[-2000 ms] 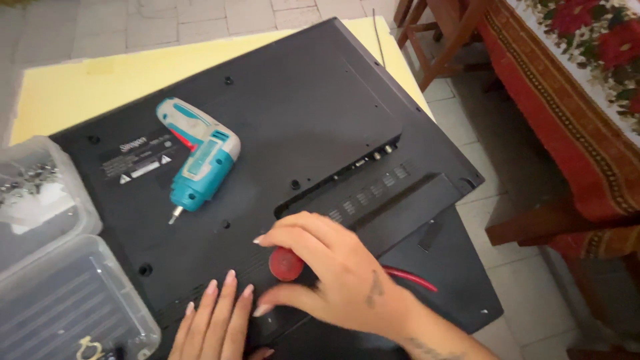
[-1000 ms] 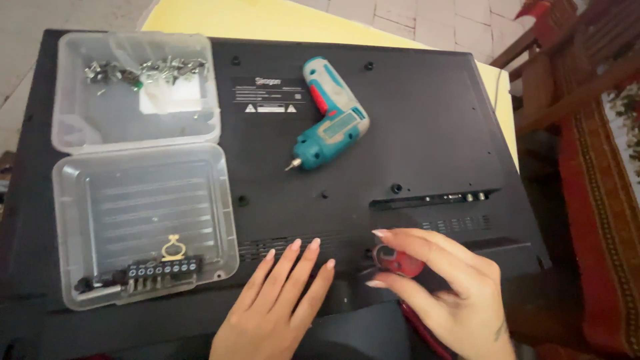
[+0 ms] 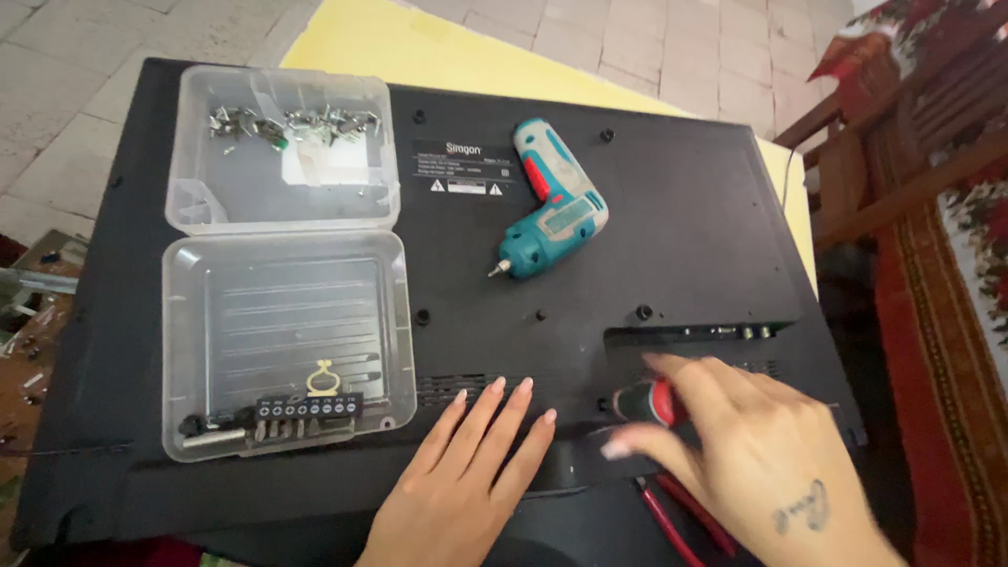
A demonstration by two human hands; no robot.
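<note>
A short dark cylinder with a red end (image 3: 655, 403), perhaps a stubby screwdriver handle, is at the ventilated lower part of a black television back panel (image 3: 693, 205). My right hand (image 3: 732, 449) curves around its red end, thumb apart; blur and the fingers hide whether they grip it. My left hand (image 3: 465, 480) lies flat on the panel with spread fingers, holding nothing, beside the vent slots. A teal and grey cordless screwdriver (image 3: 551, 205) rests on the panel above both hands, bit pointing lower left.
At left on the panel, a hinged clear plastic box (image 3: 287, 346) holds loose screws (image 3: 331, 126) in one half and a screwdriver bit holder (image 3: 309, 408) in the other. Red-handled pliers (image 3: 669, 524) lie below my right hand. A wooden chair (image 3: 906, 181) stands at right.
The view has shifted to show the whole plastic box. My right fingers, close around the red object a second ago, are now spread wider. My left hand remains on the panel.
</note>
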